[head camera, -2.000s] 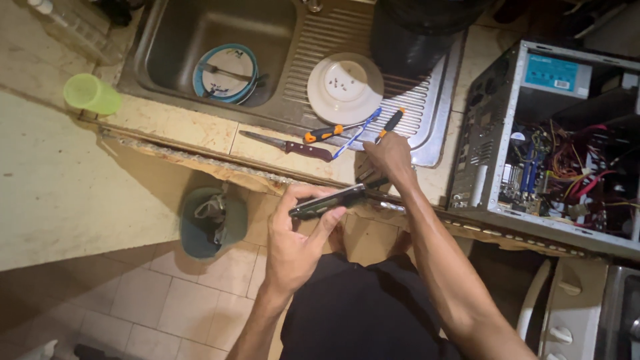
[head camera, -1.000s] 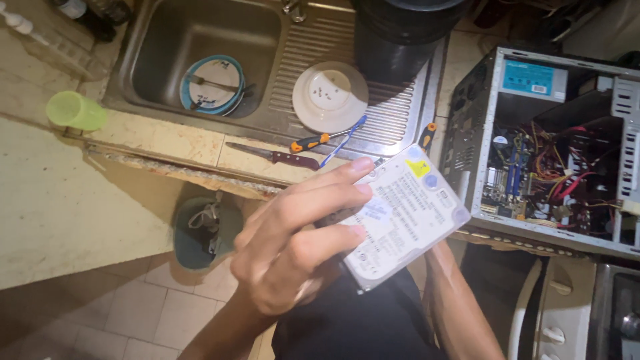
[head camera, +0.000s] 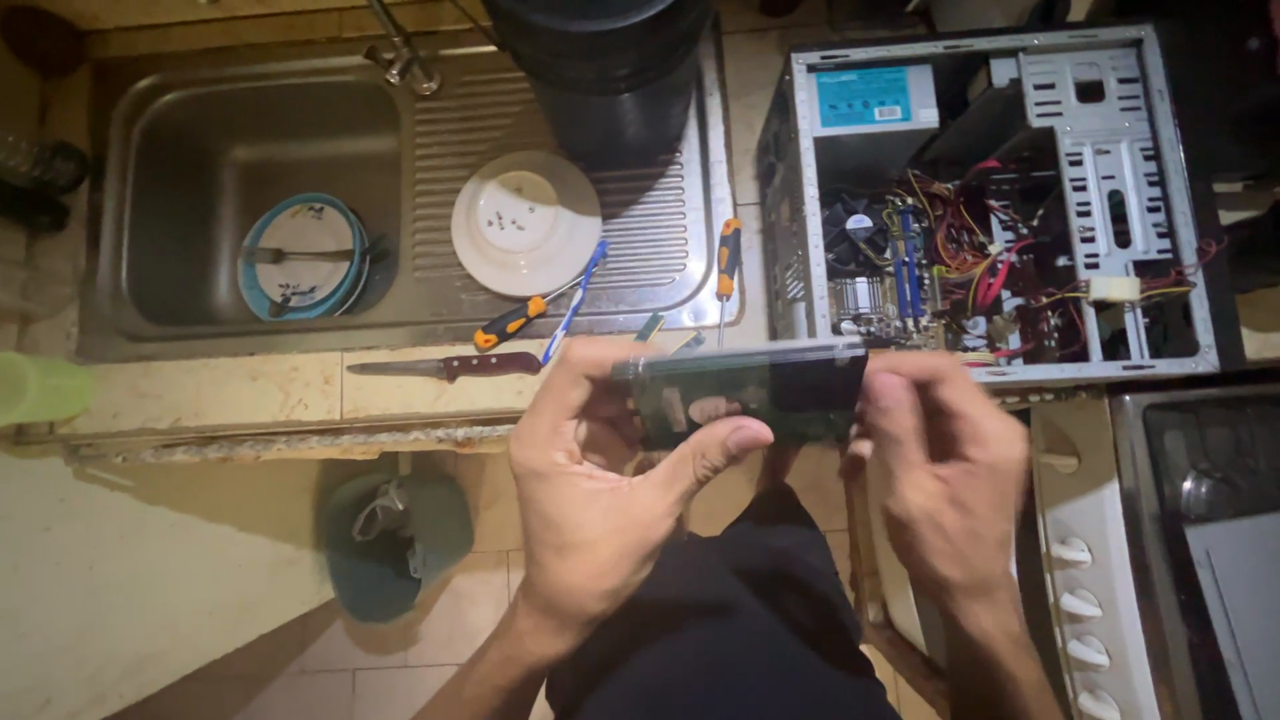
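Note:
A hard disk drive (head camera: 750, 395), tilted so that its dark side faces me, is held in front of the counter edge. My left hand (head camera: 610, 480) grips its left end, the thumb along the lower edge. At the drive's right end is my right hand (head camera: 940, 460), blurred, its fingertips close together; whether it grips the drive is unclear. Beyond the drive lie an orange and black screwdriver (head camera: 728, 260), a second such screwdriver (head camera: 512, 322), a blue and white toothbrush (head camera: 577, 300) and a knife with a dark red handle (head camera: 445, 366). Small green circuit boards (head camera: 650, 327) are partly hidden behind it.
An opened computer case (head camera: 1000, 372) stands at the right, above a stove (head camera: 1075, 600). A sink (head camera: 250, 120) holds stacked dishes; a white plate (head camera: 525, 270) and a black bucket (head camera: 620, 110) are on its drainboard. A bin (head camera: 400, 560) stands below the counter, a green cup (head camera: 40, 388) far left.
The drive has turned from its labelled face to its dark side. My right hand, mostly hidden behind it one second ago, now shows at its right end. The view has shifted.

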